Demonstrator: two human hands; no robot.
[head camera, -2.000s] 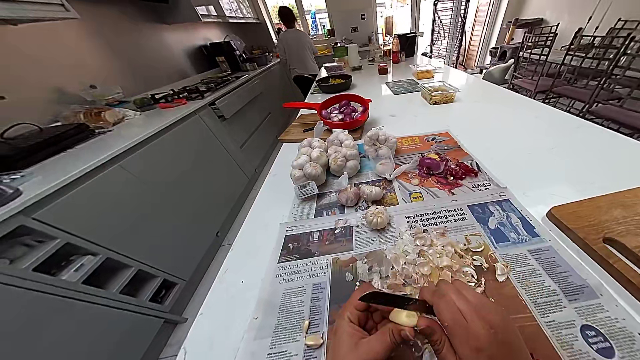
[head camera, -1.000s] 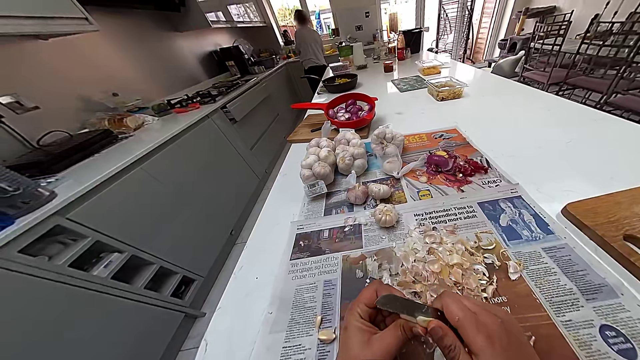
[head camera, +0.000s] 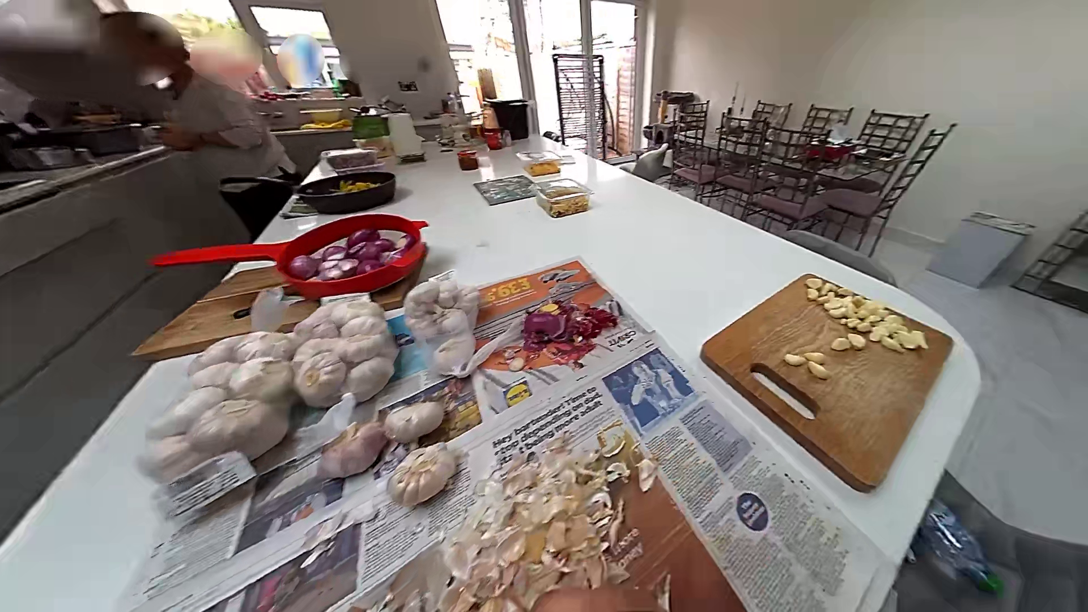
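Note:
Only a sliver of skin from one hand shows at the bottom edge, below a heap of papery garlic skins (head camera: 535, 527); which hand it is cannot be told. The knife is out of view. Loose garlic bulbs (head camera: 422, 473) lie left of the skins on spread newspaper (head camera: 722, 476). Behind them sit net bags of garlic bulbs (head camera: 246, 399). Red onion skins (head camera: 565, 327) lie further back on the newspaper. Peeled garlic cloves (head camera: 875, 319) rest on a wooden chopping board (head camera: 892, 408) at the right.
A red colander (head camera: 293, 255) of peeled red onions stands on another wooden board (head camera: 183, 327). Behind it is a black pan (head camera: 347, 194). Clear food containers (head camera: 563, 200) stand farther along the white worktop. A person (head camera: 225, 127) stands at the back left. A plastic bottle (head camera: 956, 544) lies low at the right.
The view has swung right and the board of peeled cloves has come fully into sight. Both hands and the knife, visible low in the earlier frames, have mostly left the view.

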